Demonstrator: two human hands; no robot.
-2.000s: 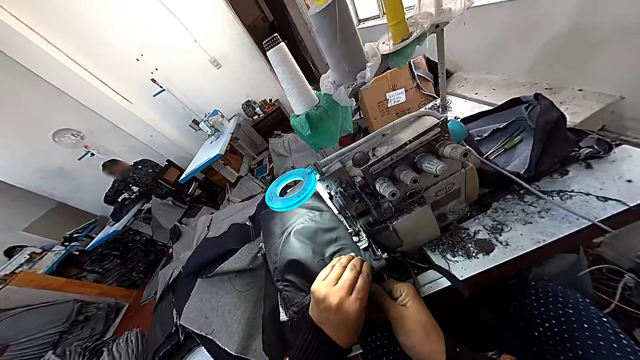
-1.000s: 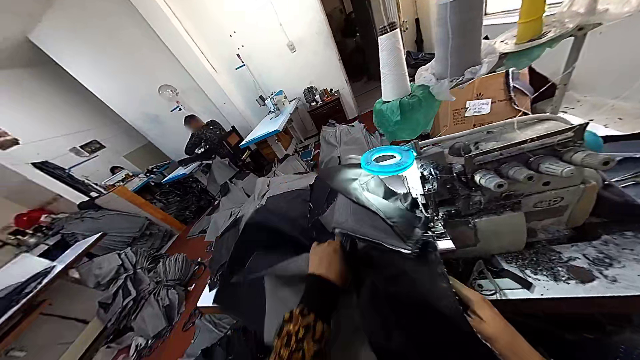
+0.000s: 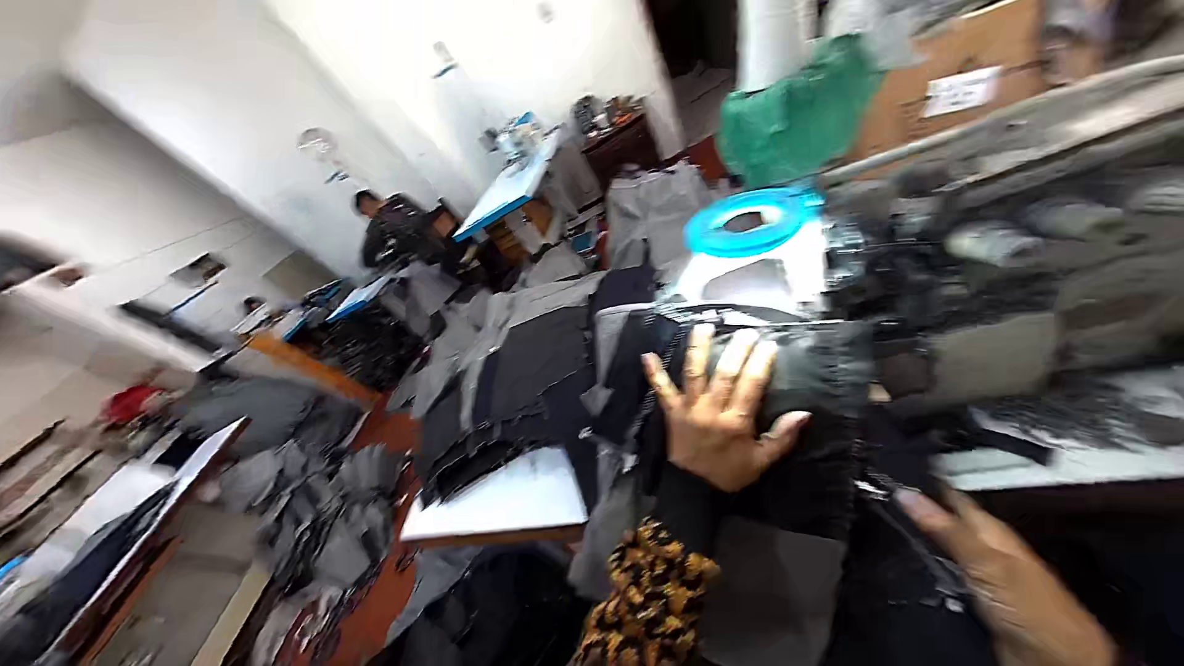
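Note:
My left hand [image 3: 726, 412] lies flat with its fingers spread on a dark fabric piece [image 3: 805, 462], just in front of an overlock sewing machine [image 3: 999, 259]. The fabric reaches up to the machine's lit sewing plate, beside a blue plastic ring [image 3: 745, 222]. Lower right, my right hand [image 3: 980, 546] is at the fabric's right edge, with thumb and fingers against it; blur hides how firmly it holds. Part of the fabric hangs down toward me.
Dark and grey fabric pieces [image 3: 536, 351] lie heaped left of the machine, over a white tabletop [image 3: 504, 499]. Green cloth [image 3: 795, 116] wraps the base of a thread cone, near a cardboard box [image 3: 990, 55]. Bundles of grey cloth [image 3: 324, 509] lie on the floor. A person sits farther back.
The left hand, bunched on the fabric before, is now spread flat on it, close to the sewing plate. The dark fabric now lies up against the machine. The view has swung left.

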